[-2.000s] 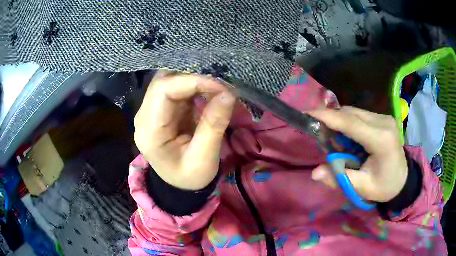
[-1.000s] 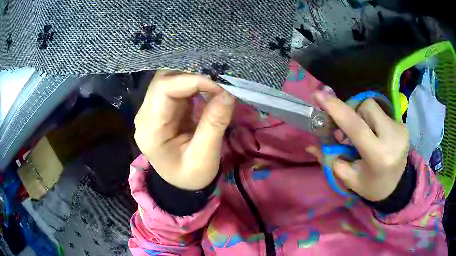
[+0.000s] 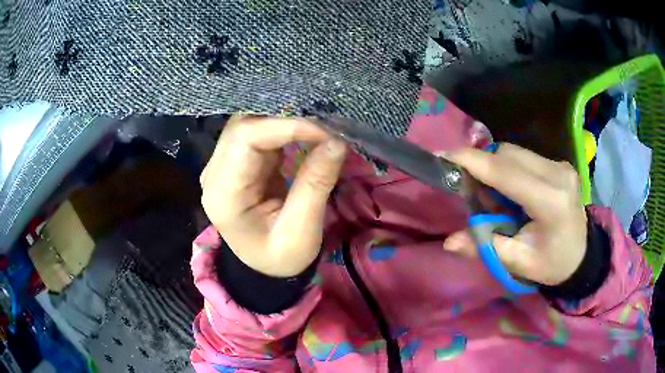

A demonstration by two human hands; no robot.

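Grey tweed-like fabric (image 3: 255,44) with black motifs spans the upper left and centre. My left hand (image 3: 270,193) pinches its lower edge between thumb and fingers, near a motif that is partly hidden. My right hand (image 3: 529,211) holds scissors (image 3: 394,156) by their blue handle loops. The dark, slightly blurred blades look closed or nearly closed. They point left, and their tips are at the fabric edge beside my left fingertips. Whether the tips touch a thread cannot be told.
A green perforated basket (image 3: 580,138) with pale scraps stands at the right. A pale curved table edge (image 3: 47,156) with a ruler scale is at the left. Below it are a tan cardboard box (image 3: 62,248) and a patterned fabric pile (image 3: 138,320). A pink jacket (image 3: 430,291) fills the lower centre.
The scissor blades, bright and slightly apart one second ago, now look dark and closer together. My right fingers have drawn in. My left hand has barely moved, and the fabric edge sits slightly lower.
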